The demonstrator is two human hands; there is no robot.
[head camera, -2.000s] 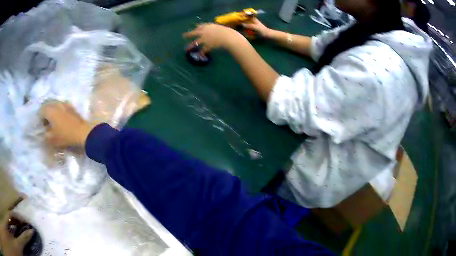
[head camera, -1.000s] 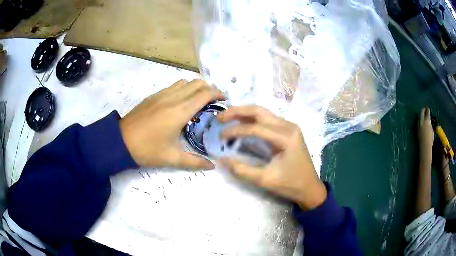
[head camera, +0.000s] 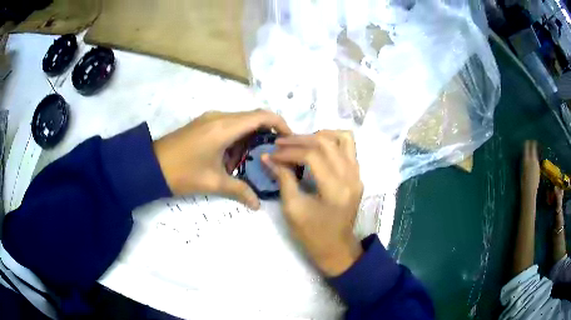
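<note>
My left hand [head camera: 210, 155] holds a black round housing [head camera: 270, 192] above the white sheet, with thumb and fingers around its left side. A pale disc [head camera: 262, 167] lies in the housing's opening. My right hand [head camera: 322, 194] has its fingers on the disc and over the housing's right side, which they partly hide. A bit of red wire shows inside at the left edge of the housing. Whether the disc sits flat cannot be told.
Three black housings [head camera: 50, 120] lie on the white sheet [head camera: 181, 262] at the upper left. Brown boards [head camera: 169, 37] lie beyond. A crumpled clear bag [head camera: 432, 75] of pale discs is at the upper right. On the green bench [head camera: 438, 231], a neighbour's arms and a yellow tool [head camera: 555, 174] show.
The disc, blurred in my right hand between the two hands one second ago, is now in the housing. My right hand has moved left onto it. Earlier, that hand was in the bag.
</note>
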